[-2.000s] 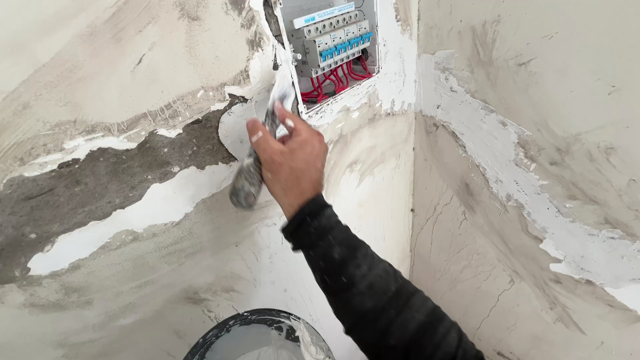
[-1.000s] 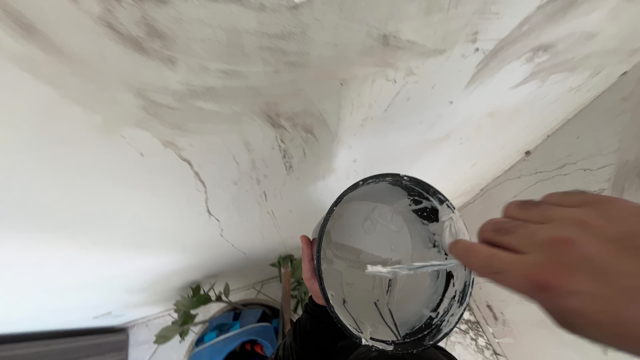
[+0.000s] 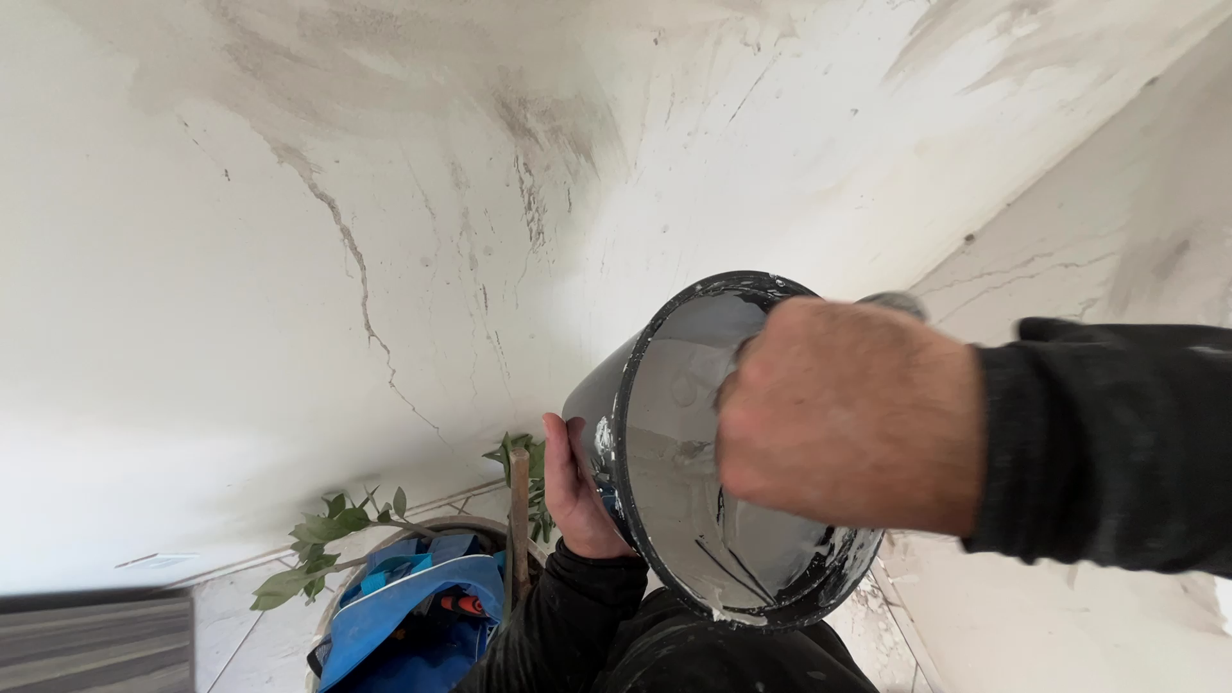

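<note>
My left hand (image 3: 582, 500) supports a black plastic bucket (image 3: 626, 414) from its left side, with the bucket tilted so its mouth faces me. Grey-white plaster or filler (image 3: 674, 481) coats the inside. My right hand (image 3: 847, 414) is closed in a fist over the bucket's mouth, round a handle whose grey end (image 3: 895, 305) sticks out behind the hand. The tool's blade is hidden by the hand and the bucket.
A cracked, patched wall (image 3: 462, 241) rises ahead and meets another wall (image 3: 1107, 279) at right. Below left, a leafy plant (image 3: 322, 539) stands by a blue bag (image 3: 414, 616) with tools, near a wooden stick (image 3: 520, 520). A grey striped surface (image 3: 96, 645) is at bottom left.
The view has swung down from the wall with the electrical box to the bucket. My right hand has left the wall and, since a second ago, moved left over the bucket's mouth.
</note>
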